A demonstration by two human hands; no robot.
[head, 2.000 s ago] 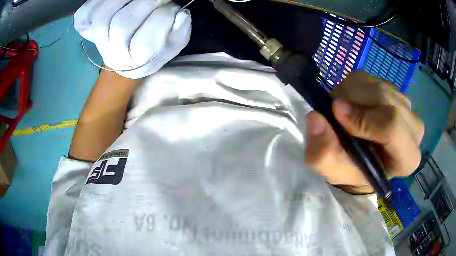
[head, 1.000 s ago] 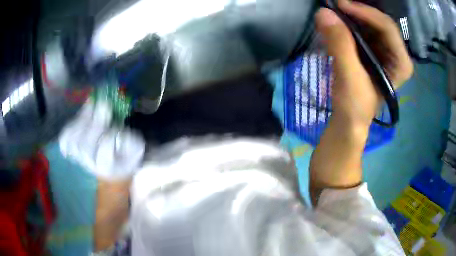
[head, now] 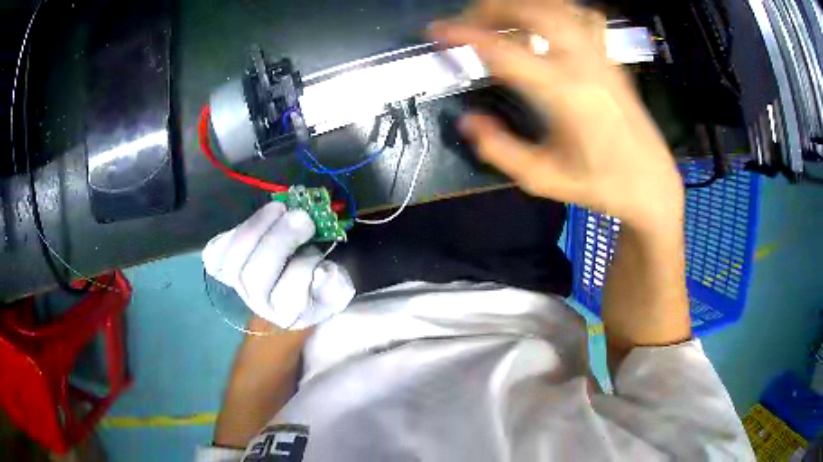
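My gloved left hand point(head: 280, 266) holds the green circuit board point(head: 316, 215) at the bench edge, with a thin solder wire point(head: 221, 311) looped round the hand. Red wire point(head: 221, 167), blue wire point(head: 347, 170) and white wire point(head: 417, 180) run between the board and the long motorised unit point(head: 383, 86). The unit lies across the bench, its grey cylinder point(head: 233, 122) and black fitting at the left. Short black sleeves point(head: 394, 126) lie by its near side. My bare right hand point(head: 559, 117) is over the unit's right part, blurred, fingers apart, with nothing seen in it.
A dark shiny plate or mat point(head: 134, 117) lies on the green bench at the left. Long metal units point(head: 785, 72) are stacked at the right. Below are a red stool point(head: 68, 361), a blue crate point(head: 668, 244) and a yellow crate point(head: 776, 438).
The view has swung to the bench. The soldering iron has left my right hand, which is now over the unit. My left hand, earlier seen with only the solder wire, now holds the board.
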